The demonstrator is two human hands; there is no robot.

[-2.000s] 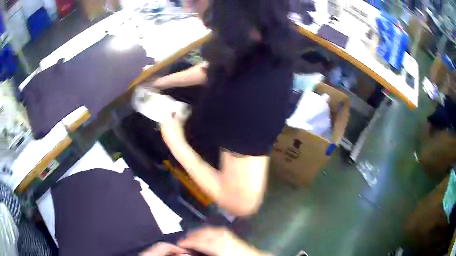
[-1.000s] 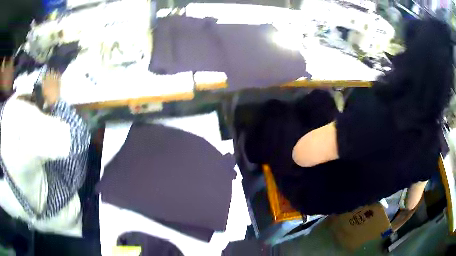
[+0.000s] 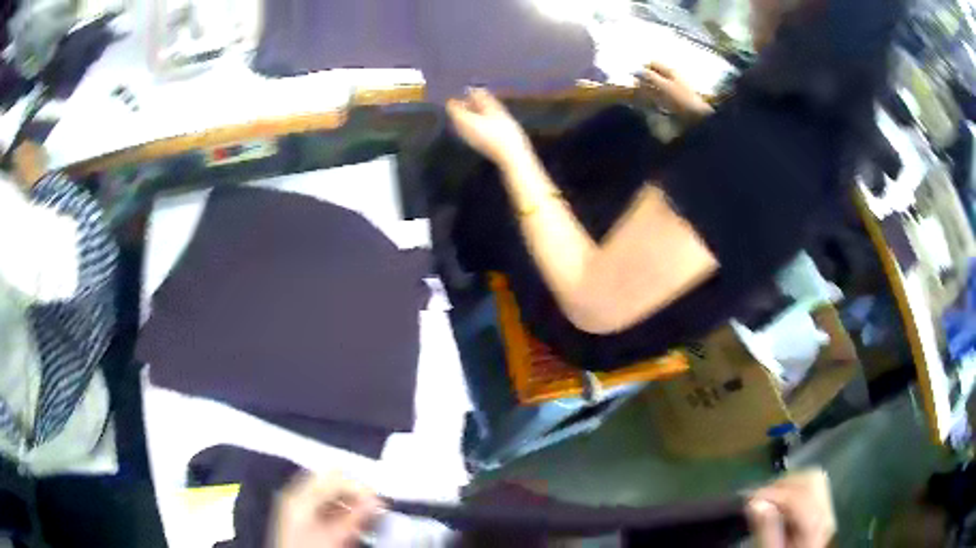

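Observation:
My left hand (image 3: pixel 326 514) and my right hand (image 3: pixel 792 512) are both at the bottom edge, partly cut off and a little blurred. They are wide apart and grip a dark garment piece (image 3: pixel 578 518), its upper edge stretched between them. The rest of it runs below the picture. To the left, a large dark panel with a curved top edge (image 3: pixel 289 305) lies flat over white sheets (image 3: pixel 439 391). Another dark piece (image 3: pixel 230 466) shows below it, near my left hand.
A seated person in black (image 3: pixel 771 171) is ahead right, on an orange slatted stool (image 3: pixel 535 364). A carton (image 3: pixel 717 401) stands on the green floor. A wood-edged table (image 3: pixel 235 137) with dark cloth (image 3: pixel 428 43) crosses ahead. Another person's striped sleeve (image 3: pixel 75 268) is at left.
My hands have come into view, holding the dark piece stretched; two seconds ago they were close together. The view has shifted, and the seated person's arm now reaches to the table edge.

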